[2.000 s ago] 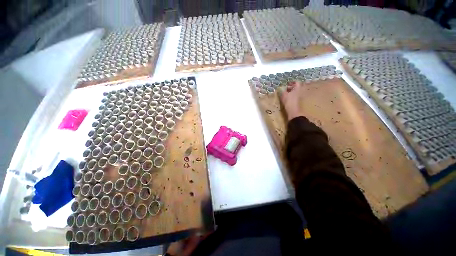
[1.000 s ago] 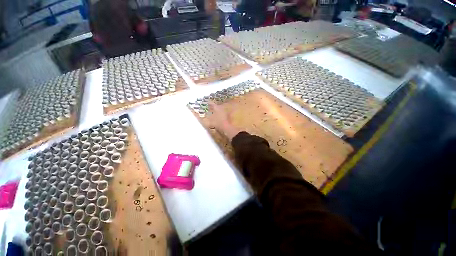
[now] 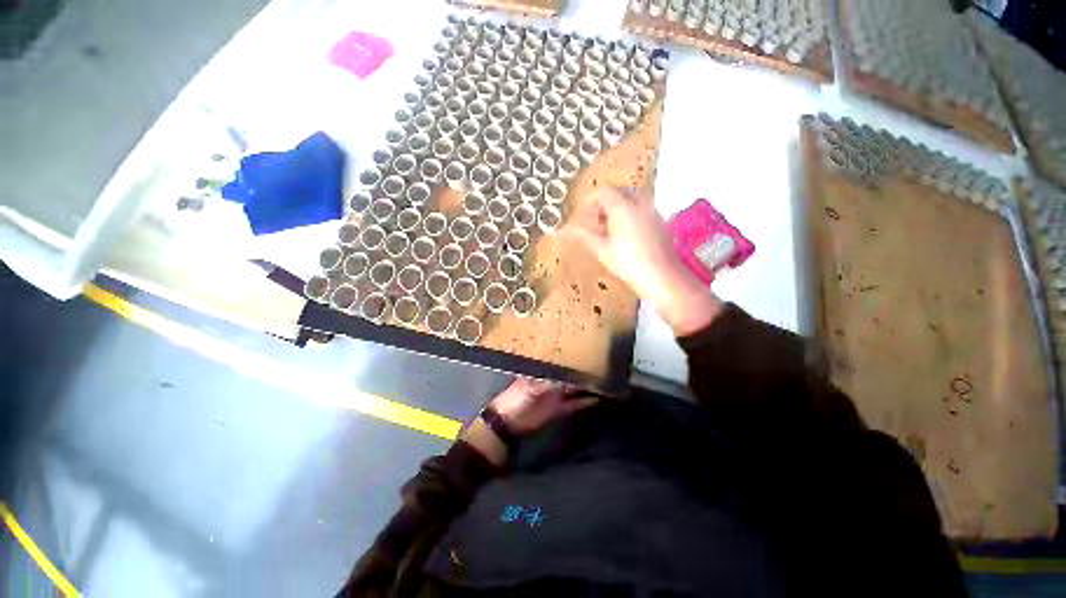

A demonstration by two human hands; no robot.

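The left-hand brown board (image 3: 585, 292) is mostly covered with upright ring-shaped parts (image 3: 438, 286), with a bare strip on its right. My right hand (image 3: 625, 240) is over that bare strip, fingers bent beside the right edge of the ring rows. Whether it holds a ring cannot be told. My left hand (image 3: 538, 403) is at the board's dark front edge, its fingers partly hidden there. A pink block (image 3: 699, 222) with a pale rectangle lies on the white surface between the boards, right of my right hand.
The right-hand brown board (image 3: 923, 327) has rings along its far end. A crumpled blue cloth (image 3: 292, 187), several small loose pieces and a flat pink piece (image 3: 360, 54) lie to the left. More boards full of rings (image 3: 748, 29) stand at the back and right.
My right hand has moved left from the far end of the right-hand board to the left-hand board. The view has turned left and down, and my left hand now shows.
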